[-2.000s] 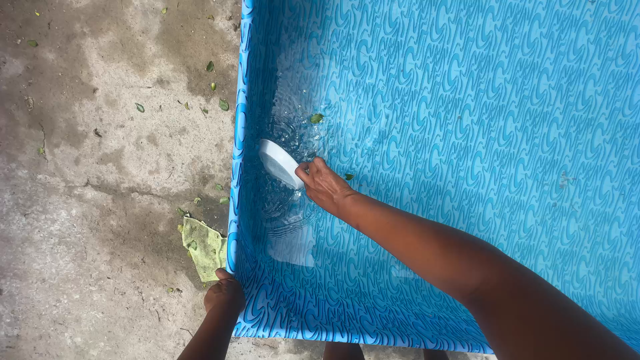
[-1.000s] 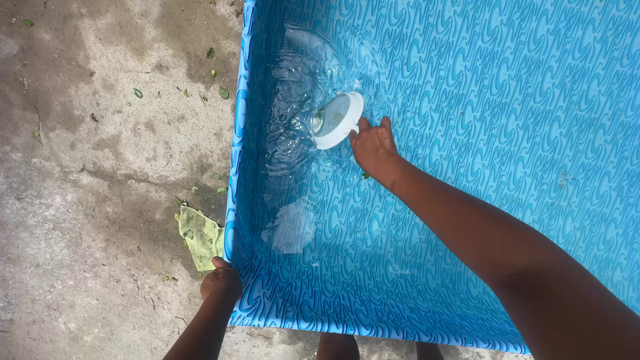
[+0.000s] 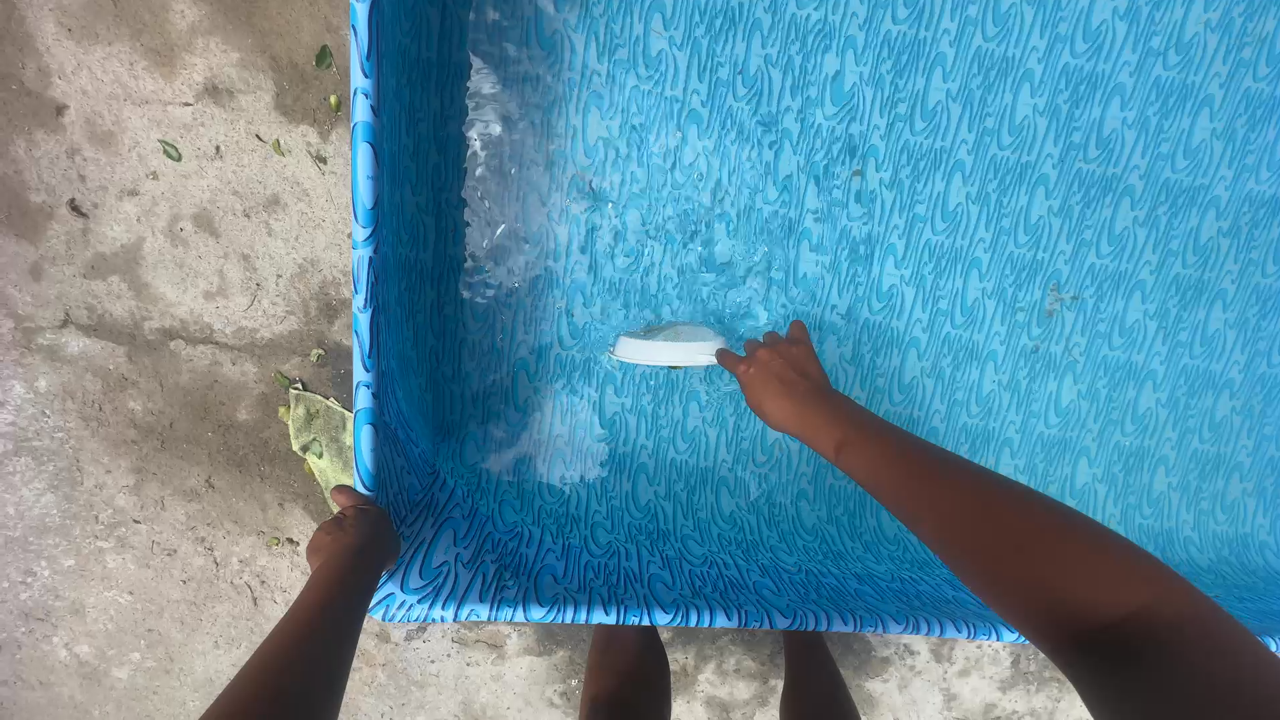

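My right hand (image 3: 780,380) grips the rim of a white round strainer (image 3: 668,347), its mesh just visible, tilted on edge at the water in a blue patterned pool (image 3: 950,250). The thumb side is at the strainer's right end, and something small and greenish shows under its lower edge. My left hand (image 3: 355,535) holds the pool's rim (image 3: 365,300) near the lower left corner. Just above that hand, a yellow-green cloth (image 3: 322,435) lies on the ground against the outside of the pool wall.
Stained concrete ground (image 3: 150,350) runs along the pool's left side, with scattered leaves (image 3: 170,150) on it. My legs (image 3: 625,670) stand outside the near wall. A small dark patch (image 3: 1055,300) shows in the pool at the right.
My right hand has moved the strainer away from the left wall, then nearer to the near wall. A leaf seen earlier beside the strainer no longer shows there. My left hand stays at the rim.
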